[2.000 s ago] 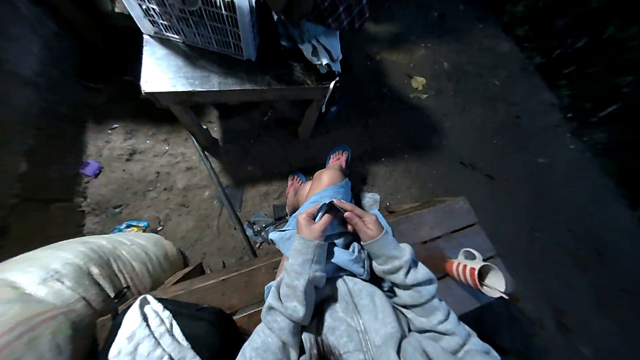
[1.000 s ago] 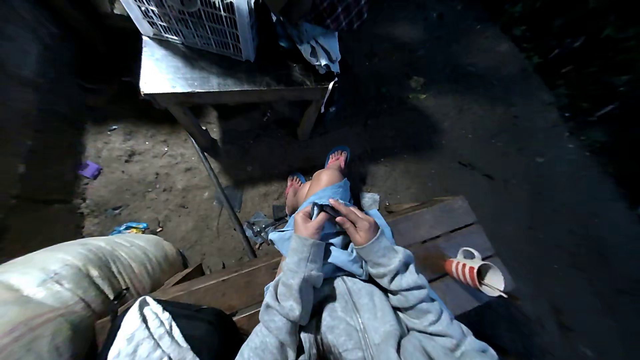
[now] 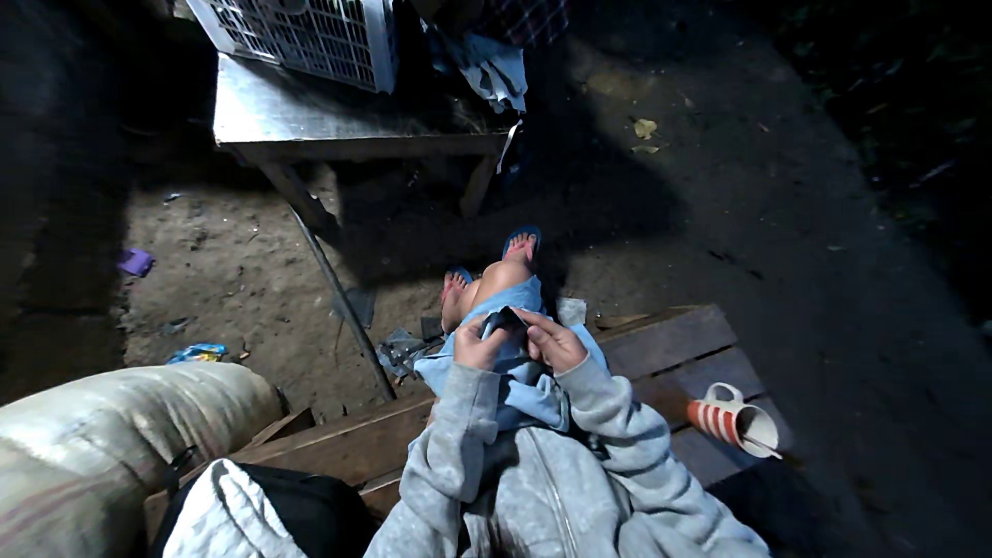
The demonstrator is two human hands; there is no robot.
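Observation:
My left hand (image 3: pixel 479 343) holds a small dark, partly shiny object (image 3: pixel 504 319) whose kind I cannot tell. From the other side, the fingers of my right hand (image 3: pixel 552 341) pinch its edge. Both hands are above my lap, over light blue cloth (image 3: pixel 533 399) that covers my thighs. Grey hoodie sleeves reach to both wrists. The fingers hide part of the object.
A red-striped white mug (image 3: pixel 717 421) with a utensil inside stands on the wooden bench (image 3: pixel 674 345) to my right. At my left lie a stuffed sack (image 3: pixel 132 434) and a black bag (image 3: pixel 310 504) with white cloth. Ahead, a metal-topped table (image 3: pixel 310 108) bears a plastic crate (image 3: pixel 310 35).
My right hand's fingers have shifted on the dark object, which shows a wider dark face than a second ago.

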